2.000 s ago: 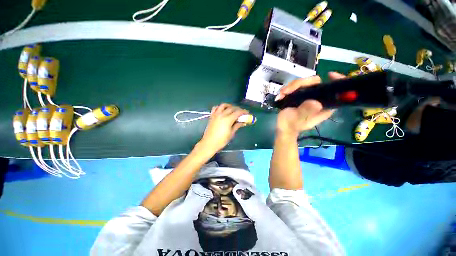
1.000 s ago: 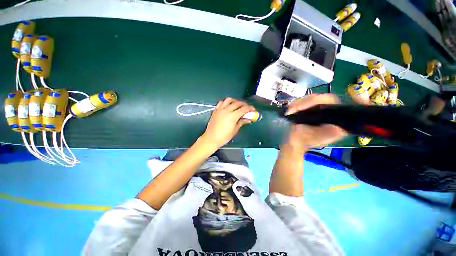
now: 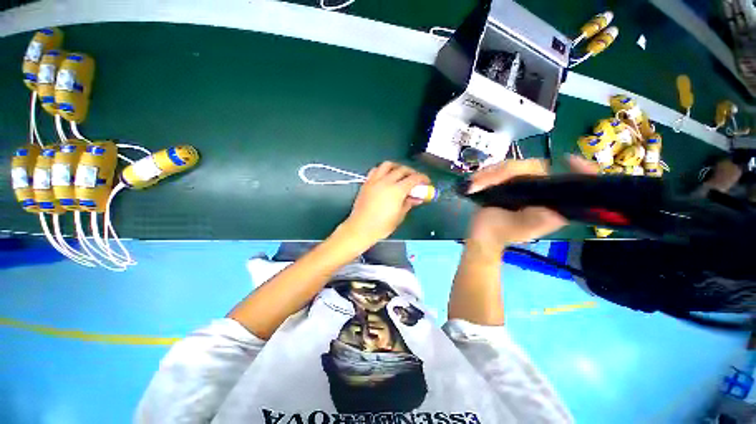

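My left hand (image 3: 384, 203) is closed over a yellow housing (image 3: 425, 192) on the green bench; only its right end with a white label shows. The housing's white cord loop (image 3: 331, 174) lies to the left of the hand. My right hand (image 3: 514, 207) grips a black electric screwdriver (image 3: 564, 195) with a red patch, held nearly level and blurred. The screwdriver's tip end points left, close to the housing's right end; whether they touch cannot be told. The grey-white screw feeder (image 3: 516, 79) stands just beyond my right hand.
Rows of yellow housings (image 3: 95, 175) with white cords lie at the left, one slanted beside them. A heap of yellow housings (image 3: 620, 141) lies at the right, near a neighbour's hand (image 3: 723, 178). A pale rail (image 3: 249, 41) crosses the bench; units lie beyond it.
My right hand and the screwdriver have come down from the feeder's front to beside the housing. My left hand still holds the housing, slightly further right. The view has shifted a little.
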